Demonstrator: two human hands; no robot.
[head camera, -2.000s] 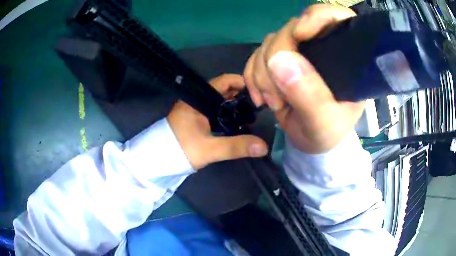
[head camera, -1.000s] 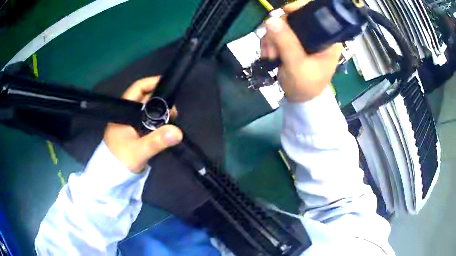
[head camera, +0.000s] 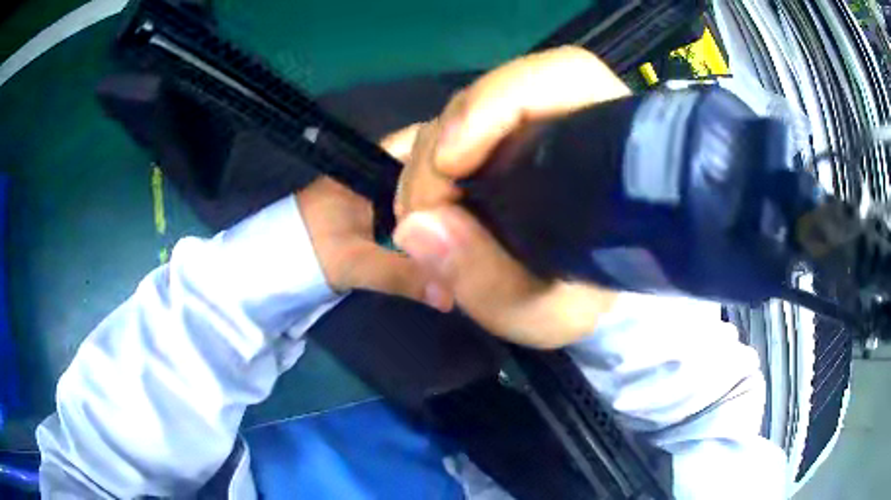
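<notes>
My right hand (head camera: 518, 205) grips the thick dark electric screwdriver (head camera: 625, 186), which has pale labels, over the middle of the black three-armed base (head camera: 264, 98). The base lies on the dark fixture (head camera: 391, 342). One ribbed arm points to the upper left, one to the upper right and one to the lower right. My left hand (head camera: 357, 229) holds the base at its center, thumb beside my right fingers. The hub and the driver tip are hidden behind my hands.
The green bench surface (head camera: 59, 293) with a yellow line (head camera: 158, 200) lies at left. Stacked pale and black sheets (head camera: 830, 391) stand at right. A small yellow bin (head camera: 699, 57) shows at the upper right, behind the base's arm. A blue edge (head camera: 8, 293) shows at far left.
The screwdriver, away from the base at the upper right one second ago, is now over the hub. The hub, open to view then, is now covered. The view of the base has shifted and turned.
</notes>
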